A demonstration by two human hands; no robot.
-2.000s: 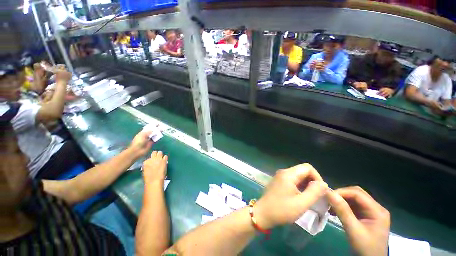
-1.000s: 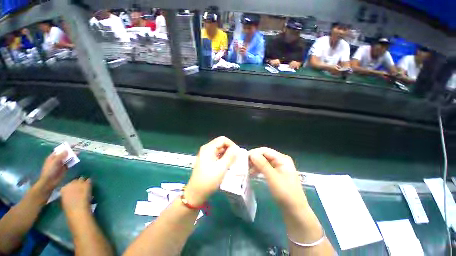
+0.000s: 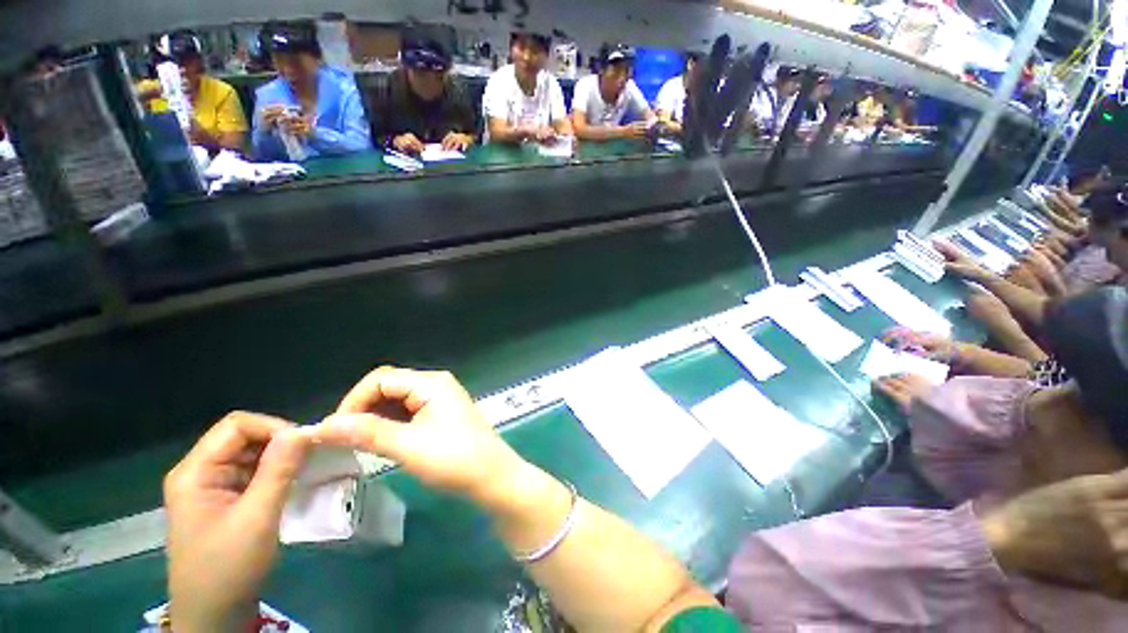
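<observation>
A white folding carton (image 3: pixel 324 509) stands out below my hands over the green bench, its near end towards me. My left hand (image 3: pixel 235 507) and my right hand (image 3: pixel 427 433) meet at the carton's top edge, fingertips pinched together on a small white part of it. The carton's far part shows behind, on the right. The fingers hide exactly what they pinch. A bit of the white slips (image 3: pixel 275 618) shows at the bottom left behind my left wrist.
Flat white sheets (image 3: pixel 637 420) lie right of my hands beside the pale metal rail (image 3: pixel 544 393). A white cable (image 3: pixel 742 223) hangs down across the bench. Neighbours' arms and a pink sleeve (image 3: pixel 866 569) are at the right. The dark belt runs beyond the rail; people sit across it.
The view has swung right, so the left neighbour's arms are out of the picture and more sheets and right neighbours show. My hands remain pinched at the carton's top.
</observation>
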